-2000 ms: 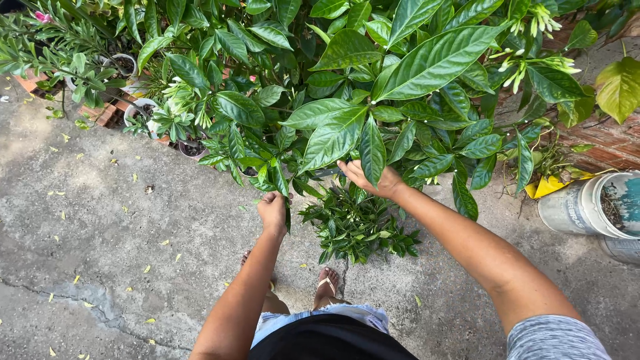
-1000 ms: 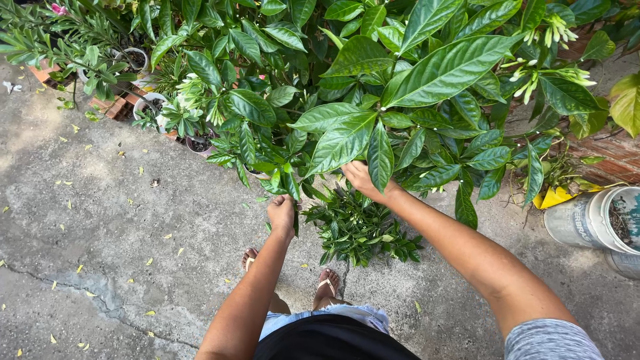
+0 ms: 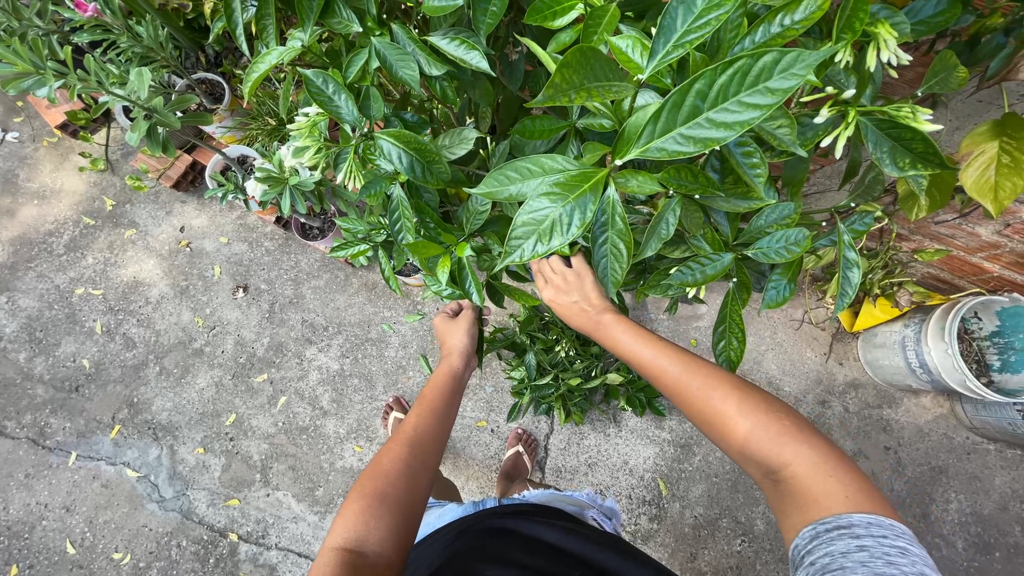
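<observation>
A tall shrub with large glossy green leaves [image 3: 720,104] fills the upper middle of the view. At its lower left edge, my left hand [image 3: 458,332] has its fingers closed on a dark green leaf that hangs beside the palm. My right hand [image 3: 568,288] reaches in under the big leaves; a small part of something dark shows at its fingers, and what it is cannot be told. Part of the right fingertips is hidden by foliage. Below the right hand lies a heap of leafy green sprigs [image 3: 564,368] on the concrete floor.
Potted plants, among them a white pot [image 3: 232,164] and a pinkish pot [image 3: 316,228], line the upper left beside hollow bricks [image 3: 172,168]. Used plastic buckets [image 3: 908,352] stand at the right near a brick wall [image 3: 976,248]. My sandalled feet [image 3: 518,460] are on cracked concrete [image 3: 200,360].
</observation>
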